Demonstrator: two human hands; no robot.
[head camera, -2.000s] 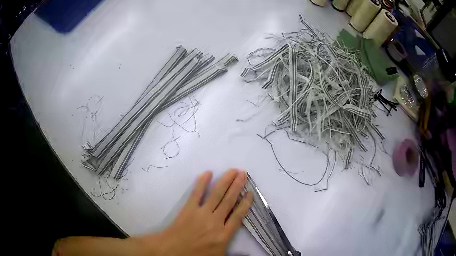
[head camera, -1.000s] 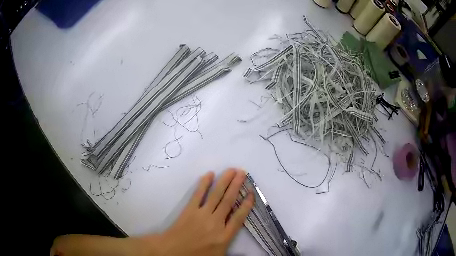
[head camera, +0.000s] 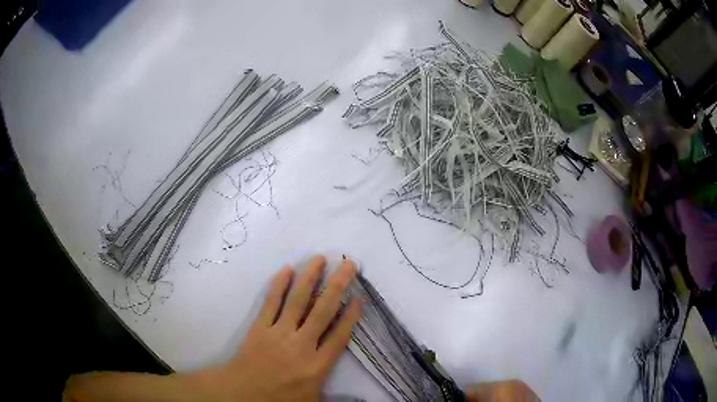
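Observation:
My left hand (head camera: 291, 338) lies flat with spread fingers, holding down narrow grey-white fabric strips (head camera: 384, 345) with dark lines at the bottom centre. The shears (head camera: 428, 358) lie along the strips' right side, their blade dark and thin, partly hard to tell from the strips. My right hand (head camera: 503, 391) is at the shears' handle end, mostly cut off by the bottom edge; its grip is only partly visible. A crossed bundle of strips (head camera: 200, 173) lies at the left. A tangled heap of offcuts (head camera: 472, 133) lies at the upper right.
Dark thread curls (head camera: 236, 232) lie beside the bundle; a long thread loop is below the heap. A pink-mauve roll (head camera: 609, 244), green cloth (head camera: 550, 82), thread cones (head camera: 570, 41) and more strips (head camera: 651, 357) line the right side. Blue fabric (head camera: 77, 20) is at the upper left.
The view has shifted, moving the table items leftward in the picture. My right hand has come into view at the bottom edge. The bright blade along the strips now looks dark. My left hand stays on the strips.

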